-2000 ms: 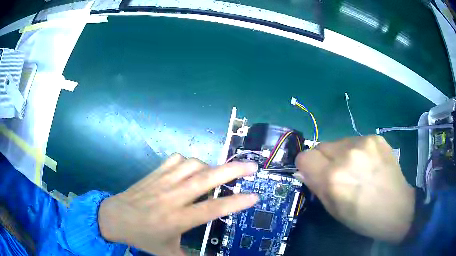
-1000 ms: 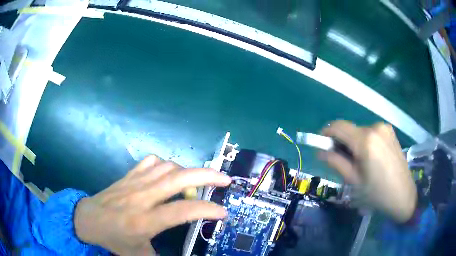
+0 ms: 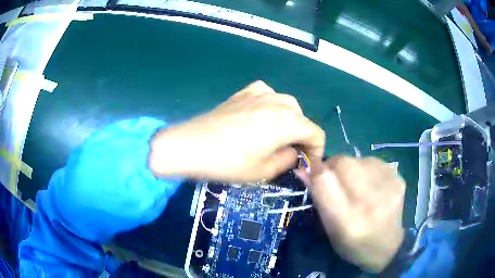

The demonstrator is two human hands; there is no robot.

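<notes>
The blue circuit board (image 3: 239, 220) lies in the open white housing (image 3: 191, 247), with black square chips showing. My left hand (image 3: 239, 138) reaches over the board's top end, its fingertips pinching coloured wires (image 3: 305, 159), yellow and blue or purple. My right hand (image 3: 358, 209) is blurred, its fingertips touching the same wires beside my left fingers. Pale tweezers (image 3: 290, 209) stick out from under my right hand, prongs apart over the board's upper right. The wire ends and the black part above the board are mostly hidden by my hands.
A neighbouring open white unit (image 3: 426, 184) stands at the right, with a pale cable (image 3: 399, 145) sticking out leftward. A thin white cable (image 3: 343, 125) rises beyond my hands. Taped white sheets (image 3: 27, 81) lie at left. A person's arm (image 3: 477, 24) shows at the top right.
My left hand has moved from the board's left edge up and right, closing on the coloured wires. My right hand has come back left and down to meet it. The view has shifted.
</notes>
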